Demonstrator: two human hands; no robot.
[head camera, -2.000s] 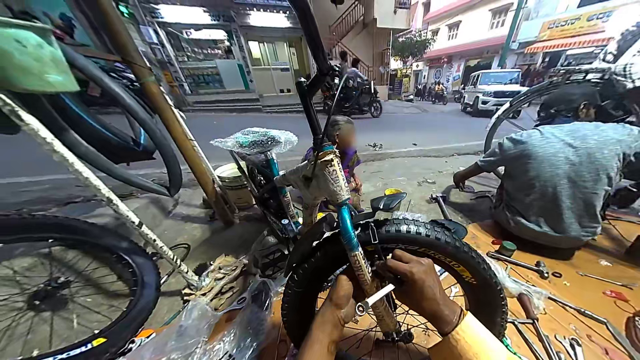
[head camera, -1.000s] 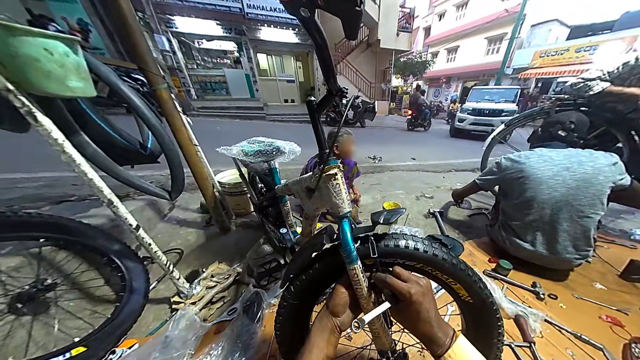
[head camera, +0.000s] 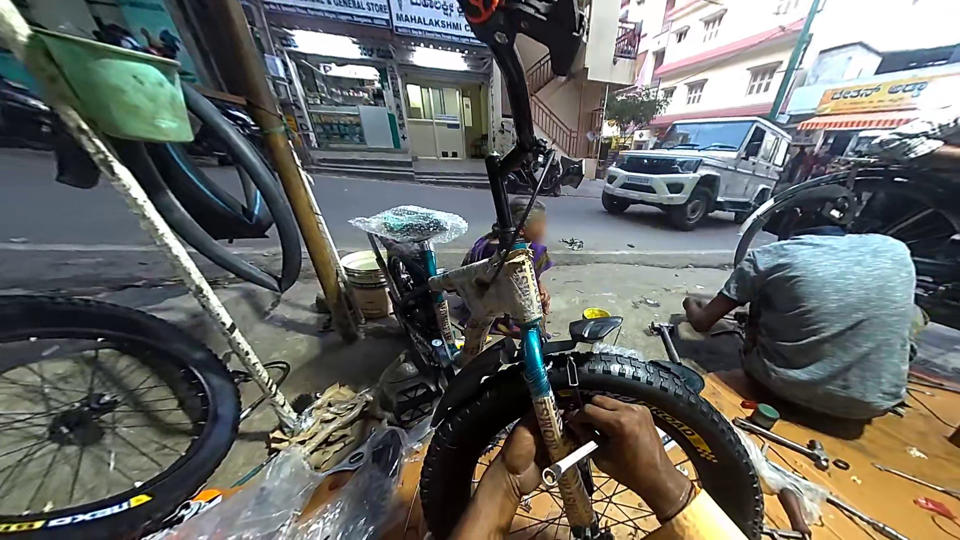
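Observation:
A bicycle with a teal front fork (head camera: 534, 360), partly wrapped in printed paper, stands before me with its fat-tired front wheel (head camera: 442, 465). My left hand (head camera: 517, 457) is against the left side of the fork, its fingers partly hidden behind it. On the fork's other side my right hand (head camera: 626, 442) is curled, with a silver tubular wrench (head camera: 571, 462) projecting from its fingers across the fork. A black mudguard (head camera: 480, 375) and its stay sit by the tire above both hands. The seat (head camera: 412, 223) is covered in bubble wrap.
A person in a grey shirt (head camera: 832, 322) crouches at the right; another person (head camera: 484, 247) sits behind the bicycle. Tools, including a socket wrench (head camera: 784, 439), lie on the orange sheet (head camera: 847, 480). A loose wheel (head camera: 225, 405), clear plastic (head camera: 277, 495) and a wooden pole (head camera: 289, 172) are at left.
The white vehicle on the road has come nearer. Both hands stay at the fork, and the wrench still projects across it. The view has shifted slightly.

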